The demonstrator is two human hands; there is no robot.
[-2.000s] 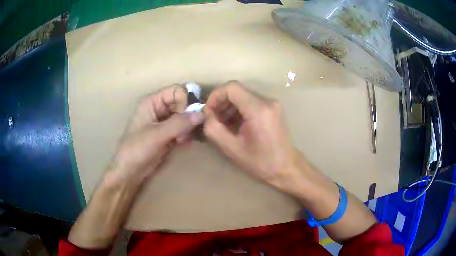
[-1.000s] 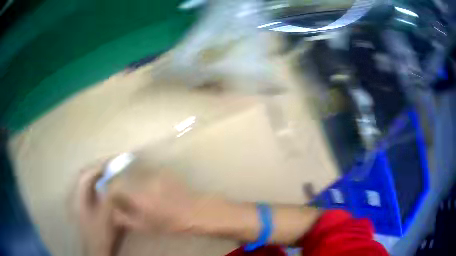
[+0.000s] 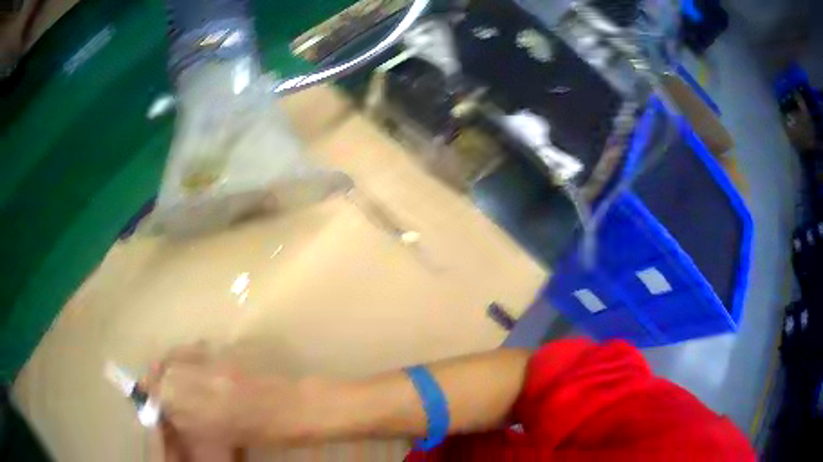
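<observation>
A white plastic housing (image 3: 126, 383) with a black band sticks out to the left of my fingers at the lower left, tilted and blurred. My right hand (image 3: 203, 397) is closed at the housing, with its fingertips hidden or smeared by motion. A blurred patch of skin below it (image 3: 194, 447), cut by the bottom edge, appears to be part of my left hand; its fingers and hold cannot be made out. No wires or circuit board can be made out.
A clear stained extractor hood (image 3: 226, 171) stands over the tan mat (image 3: 361, 298). Tweezers (image 3: 377, 212) lie near it. White flecks (image 3: 240, 285) are on the mat. A dark soldering stand (image 3: 469, 149) and a blue crate (image 3: 650, 262) are at the right.
The view has swung to the right, bringing the stand and blue crate further in. The hands and housing now sit at the lower left, and the left hand is mostly out of sight.
</observation>
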